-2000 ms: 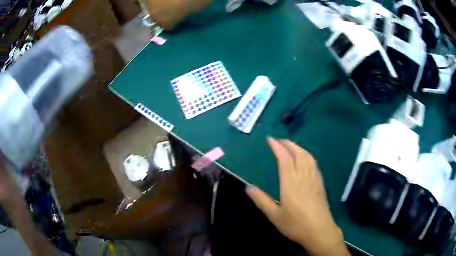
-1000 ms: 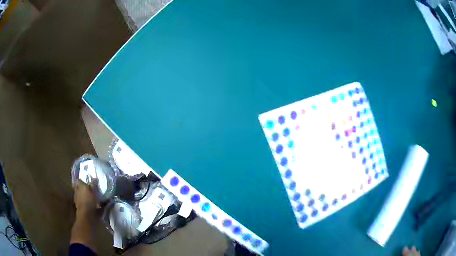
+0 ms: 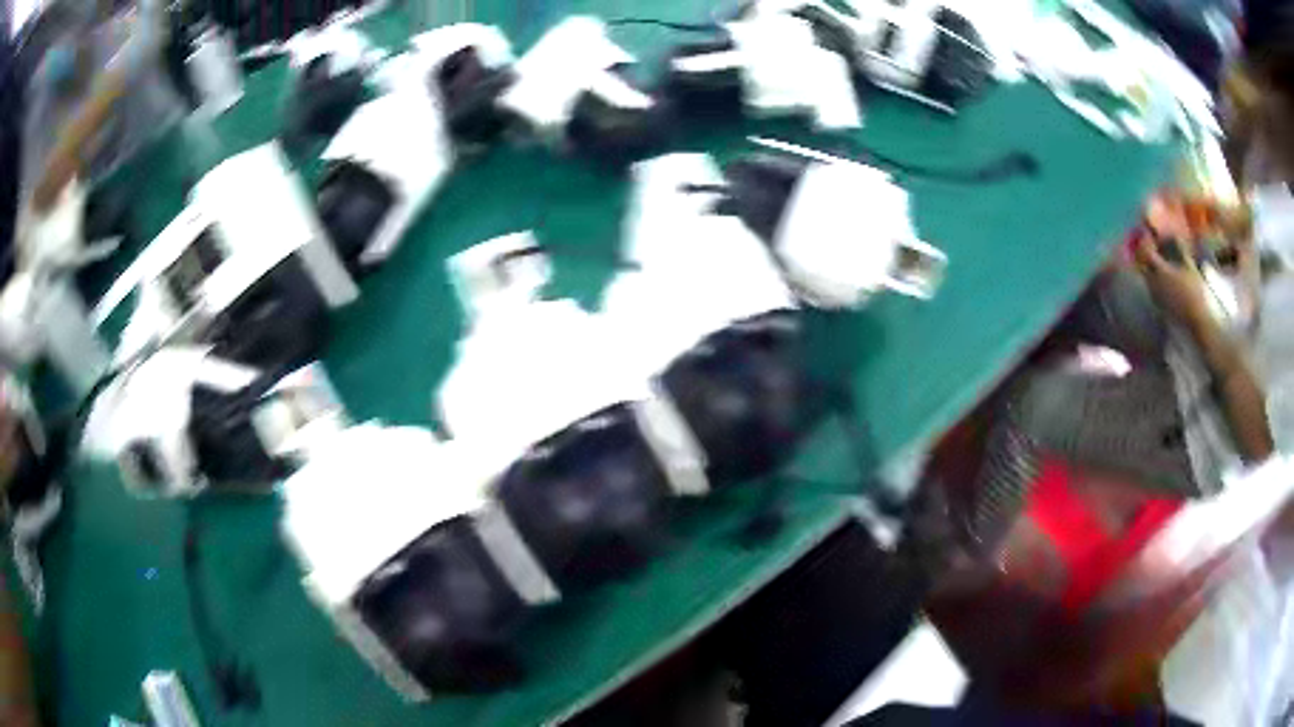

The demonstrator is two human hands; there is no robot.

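Three white PTZ dome cameras (image 3: pixel 546 384) with glossy black ball fronts lie side by side on the green table (image 3: pixel 922 334), near its front edge. White antennas (image 3: pixel 518 551) stand beside the black balls. Another white camera (image 3: pixel 840 234) lies behind them to the right, its black part facing left. A black cable (image 3: pixel 206 618) lies at the left, and the end of a small white block (image 3: pixel 168 699) shows at the bottom left. The view is blurred. Neither of my hands can be made out in the picture.
More white-and-black cameras (image 3: pixel 270 234) lie in a curved row behind and to the left. A black cable (image 3: pixel 965 171) lies at the right. Another person's hands (image 3: pixel 1192 256) are at the right table edge, near a red thing (image 3: pixel 1086 533). Other people's arms show at the far left.
The view has swung right, from the table corner with the dot sheet and carton to the group of cameras. The hand in the carton and the fingertips at the bottom edge are gone from view.
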